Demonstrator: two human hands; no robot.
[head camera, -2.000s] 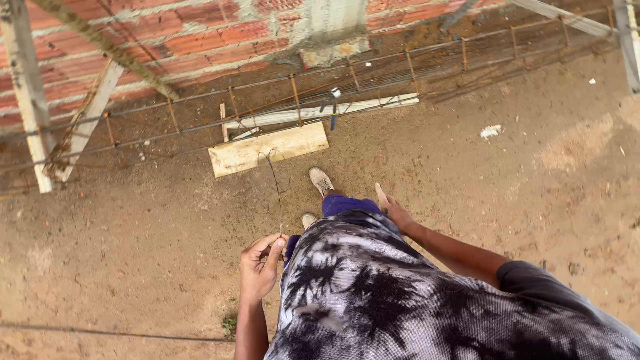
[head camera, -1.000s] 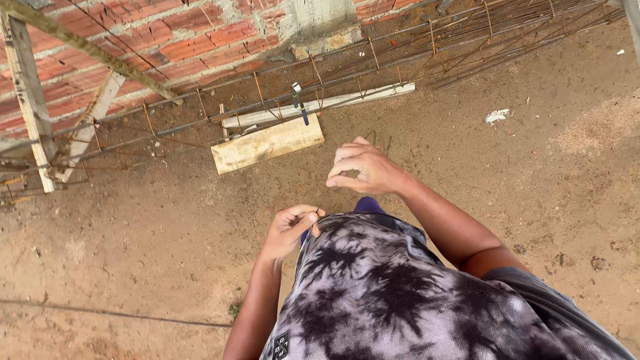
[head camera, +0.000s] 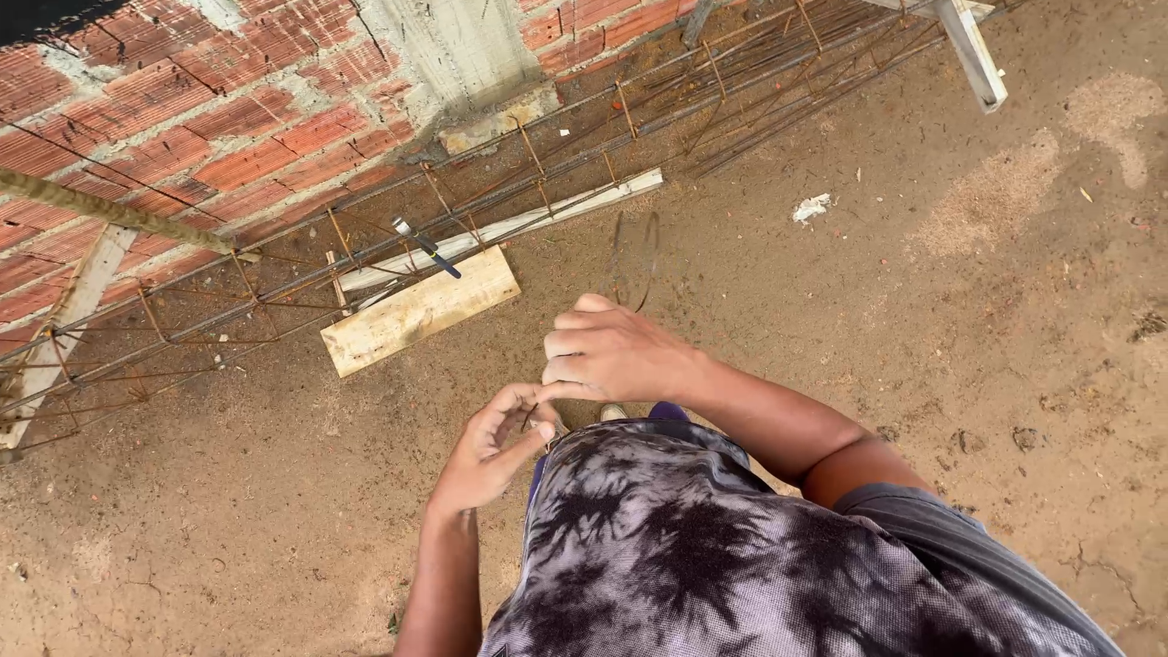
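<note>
A thin dark wire (head camera: 649, 274) sticks out in bent strands beyond my right hand (head camera: 611, 351), whose fingers are closed on it. Just below and left, touching it, my left hand (head camera: 506, 443) pinches a thin piece of the wire between thumb and fingers. Both hands are in front of my tie-dyed shirt. Past them, a hammer-like tool (head camera: 427, 247) with a dark handle leans over the rebar cage, its handle end above a short wooden board (head camera: 420, 312) on the dirt.
A long rebar cage (head camera: 338, 274) runs along the brick wall (head camera: 228, 137), with a narrow wooden strip (head camera: 584, 208) beneath it. Wooden props (head camera: 68, 319) stand at the left, and another timber (head camera: 973, 55) is at the upper right. A white scrap (head camera: 811, 208) lies on the dirt.
My right hand, low by my side two seconds ago, has come up and over to meet the left hand. The wire strands earlier rose from my left hand alone.
</note>
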